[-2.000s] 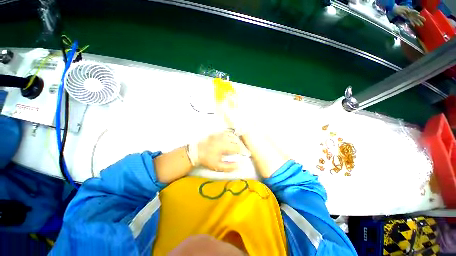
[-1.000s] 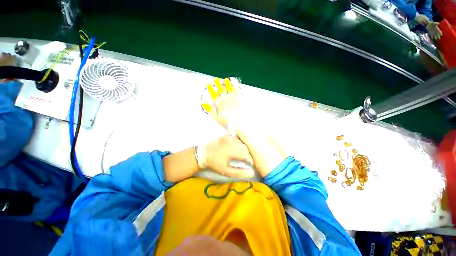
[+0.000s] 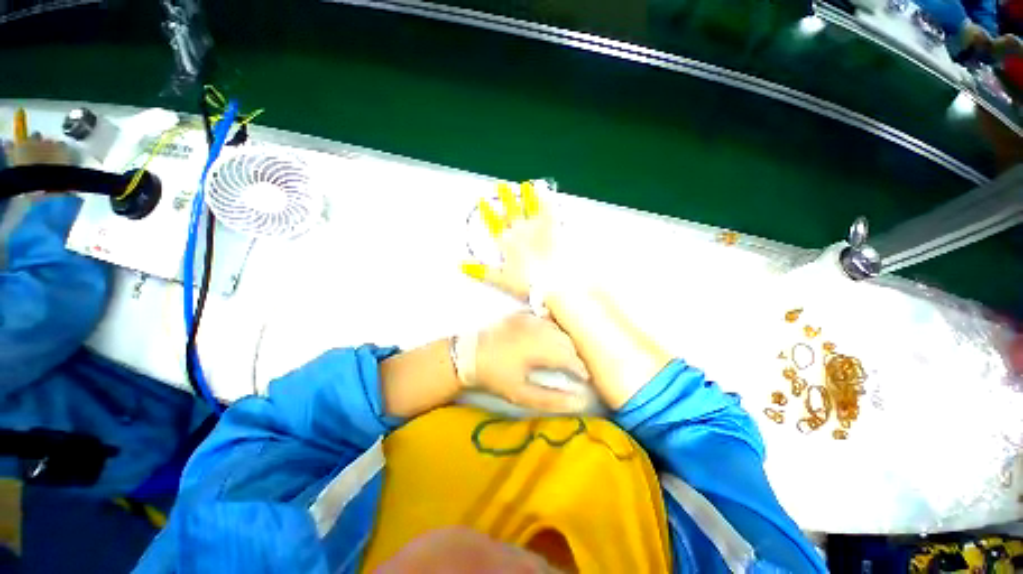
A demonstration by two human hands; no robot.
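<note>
My right hand [image 3: 523, 241] is stretched forward over the white bench, fingers apart and empty. Several of its fingertips wear bright yellow finger cots [image 3: 495, 218], and a thin clear glove shows loosely around it. A pale band [image 3: 537, 301] sits at its wrist. My left hand [image 3: 518, 359] lies against the right forearm just behind that wrist. Its fingertips are hard to make out, so its grip is unclear. A light band [image 3: 466, 360] is around the left wrist. A whitish patch [image 3: 558, 381] shows by the left hand.
Left: white fan [image 3: 259, 195], blue cable [image 3: 193, 258], black hose [image 3: 67, 181], another person's blue sleeve [image 3: 45, 264]. Right: pile of amber-orange loops [image 3: 844, 387], metal post with knob [image 3: 860, 260], clear plastic film [image 3: 970, 370]. Beyond the bench: green conveyor belt [image 3: 449, 123].
The right hand's yellow-tipped fingers were blurred together and now show spread apart. The left hand stays by the right forearm. The view has shifted, so bench items appear further right.
</note>
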